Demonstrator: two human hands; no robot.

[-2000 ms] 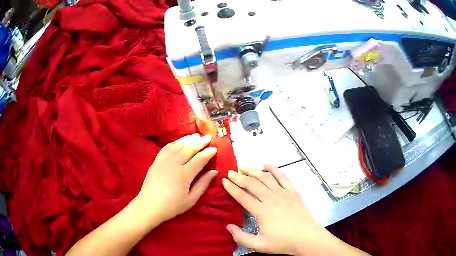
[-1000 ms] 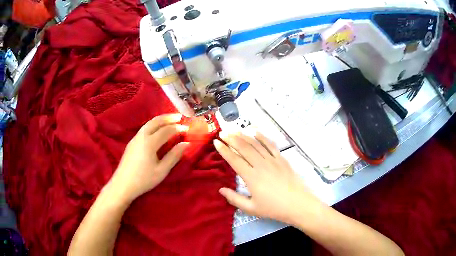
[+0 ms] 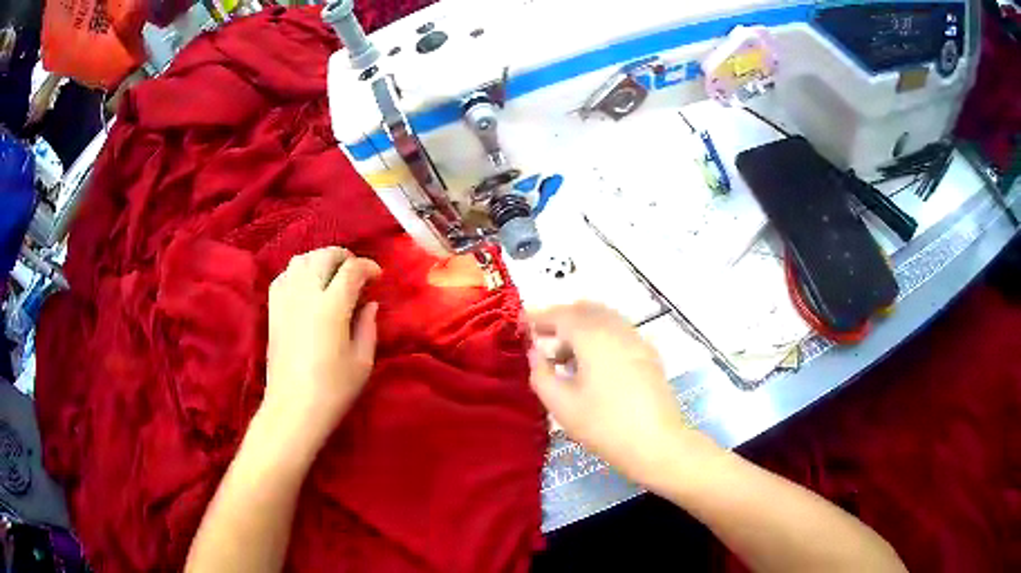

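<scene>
Red garment fabric [image 3: 425, 448] spreads left of and under the sewing machine head [image 3: 627, 67], glowing orange by the presser foot [image 3: 489, 272]. Its puckered edge [image 3: 504, 319] runs from the foot towards me. My left hand [image 3: 319, 325] rests on the fabric left of the needle, fingers curled; whether it pinches cloth I cannot tell. My right hand [image 3: 593, 386] is at the fabric's right edge, fingertips bent together at the puckered edge; the exact grip is blurred. A smocked area [image 3: 297, 237] lies behind my left hand.
A black flat rectangle [image 3: 817, 235] lies on an orange-red looped item, beside a thin black tool [image 3: 884, 210]. White paper [image 3: 717, 280] and a blue-green pen [image 3: 714, 162] lie on the bed. The thread tension dial [image 3: 517, 233] juts out near my right hand.
My left hand has moved away from the presser foot and curled. My right hand has gone from flat and spread to fingers bent together at the edge. The view has shifted slightly.
</scene>
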